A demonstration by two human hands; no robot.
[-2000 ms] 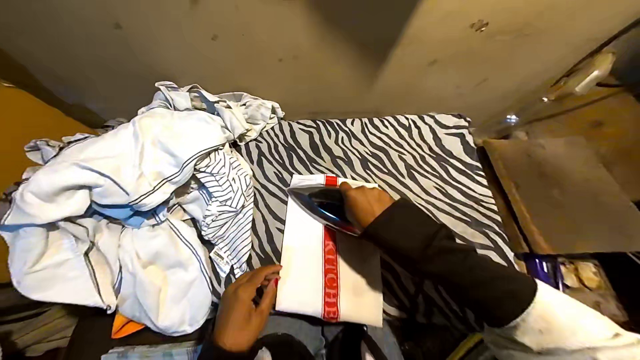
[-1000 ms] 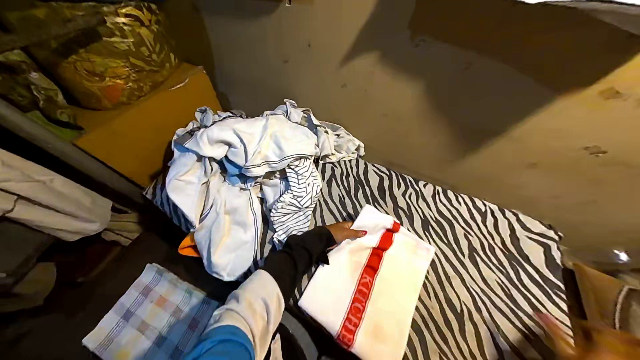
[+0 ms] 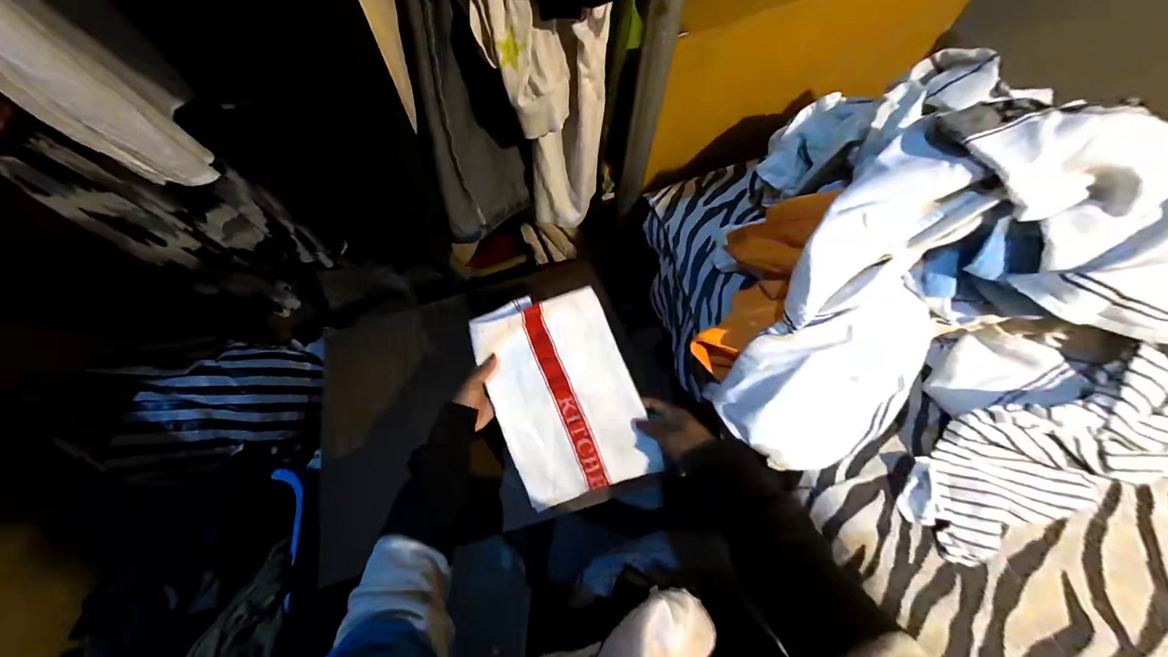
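A folded white kitchen towel [image 3: 602, 383] with a red lettered stripe is held low between both hands, over a dark surface. My left hand [image 3: 476, 392] grips its left edge, and my right hand [image 3: 673, 427] grips its lower right edge. To the right, a heap of crumpled white cloths [image 3: 849, 365] lies on the zebra-print cover [image 3: 1031, 584], with an orange cloth [image 3: 757, 283] showing at its near side. The iron is not in view.
Trousers and light garments [image 3: 552, 109] hang at the top. A yellow-brown panel [image 3: 785, 64] stands behind the heap. At the left are a black-and-white striped cloth [image 3: 228, 397] and a blue curved object [image 3: 294, 511]. A brown board [image 3: 383, 438] lies beside my left arm.
The towel has left the zebra-print cover and is now in both hands, to the left of the heap. My right hand, earlier on the iron, now holds the towel. The view has swung left.
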